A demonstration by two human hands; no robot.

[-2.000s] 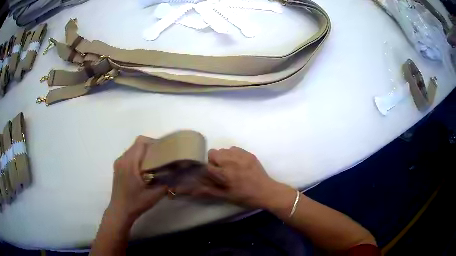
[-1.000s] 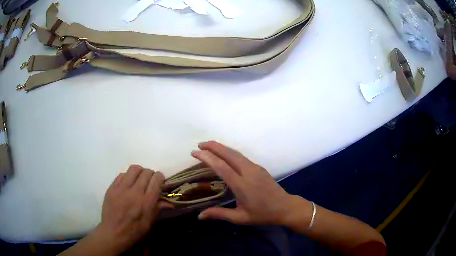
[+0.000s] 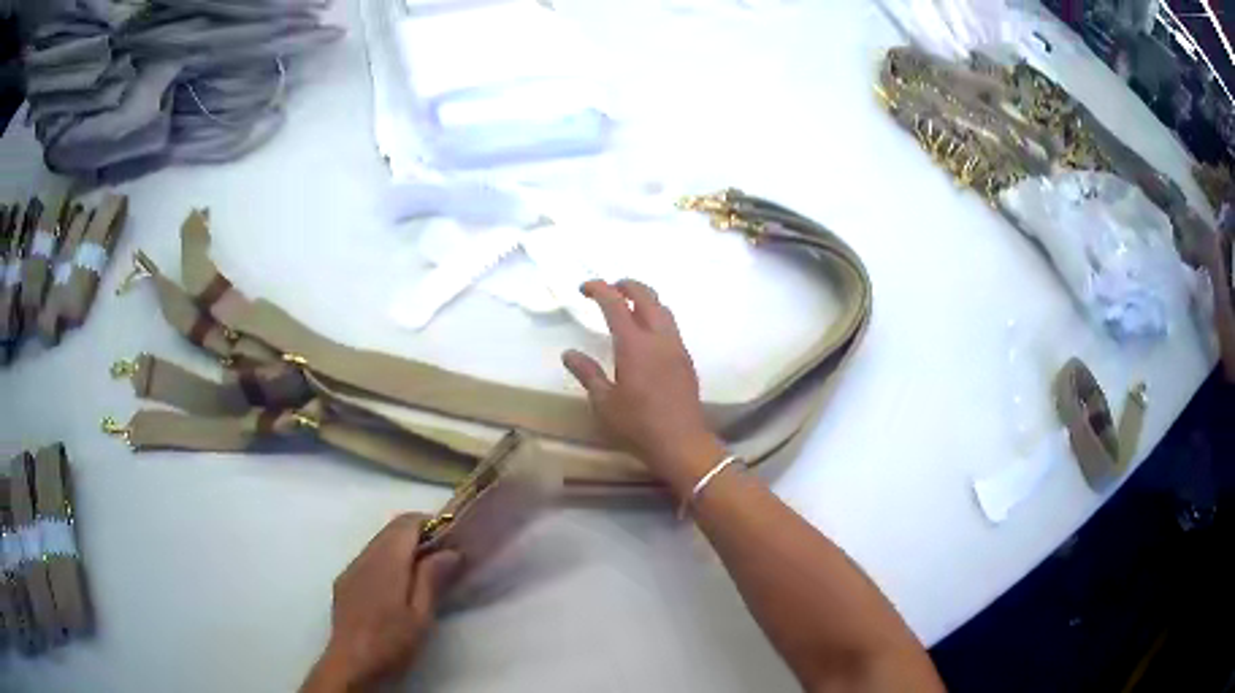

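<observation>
My left hand (image 3: pixel 386 596) is shut on a coiled strap (image 3: pixel 490 504), held tilted above the table's near part; the coil is partly blurred and shows a gold edge, with no white band visible on it. My right hand (image 3: pixel 647 366) is stretched out over the loose webbing straps, its fingers apart and seemingly empty, at the near edge of the white wrapping bands (image 3: pixel 467 278). The tan webbing straps (image 3: pixel 420 386) lie in a long curve, with gold snap hooks (image 3: pixel 119 428) at their left ends.
Banded strap bundles (image 3: pixel 44 548) stand in rows at left. A grey-taupe pile (image 3: pixel 149 88) is at the far left. A white stack (image 3: pixel 501 81) lies behind the bands. At right are a lone coiled strap (image 3: pixel 1088 422), a clear plastic bag (image 3: pixel 1113 257) and a far strap heap (image 3: pixel 989 115).
The view has shifted to show more of the table's far side. My right hand has left the coil and reached forward to the white bands. My left hand has lifted and tilted the coil.
</observation>
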